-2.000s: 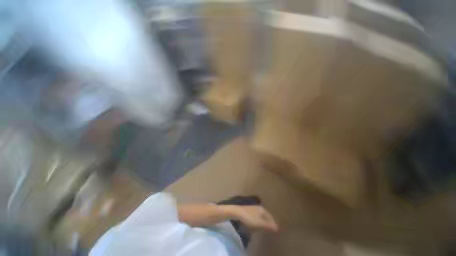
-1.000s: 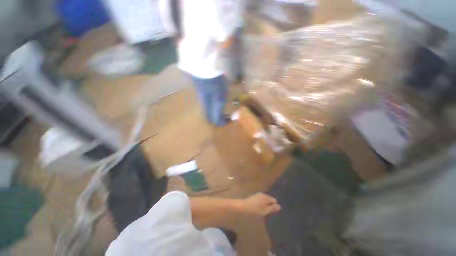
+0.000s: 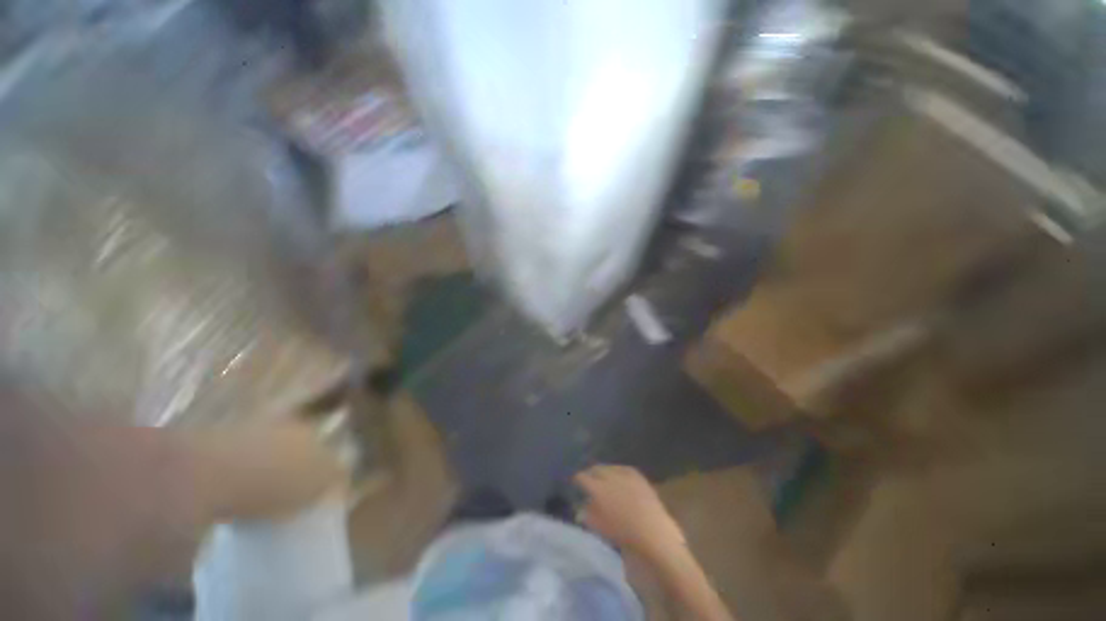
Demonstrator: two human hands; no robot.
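Note:
The view is blurred. My right hand is at the bottom centre, over the grey floor sheet, with loosely curled fingers. No object shows in it, but its grip is unclear. A large blurred forearm comes in from the left edge, and my left hand seems to be at its end; its fingers are not clear. My printed shirt front is below. A tall white wrapped thing narrows downward in front of me. Brown cartons stand at the right, apart from my right hand.
A film-wrapped stack fills the left. A white box or sheet lies behind it. Green sheet and flattened cardboard cover parts of the floor. A small white piece lies on the grey sheet.
The view has turned away from the standing person toward the white wrapped thing and the cartons. The white-sleeved arm at the bottom centre is gone; my right hand now shows there.

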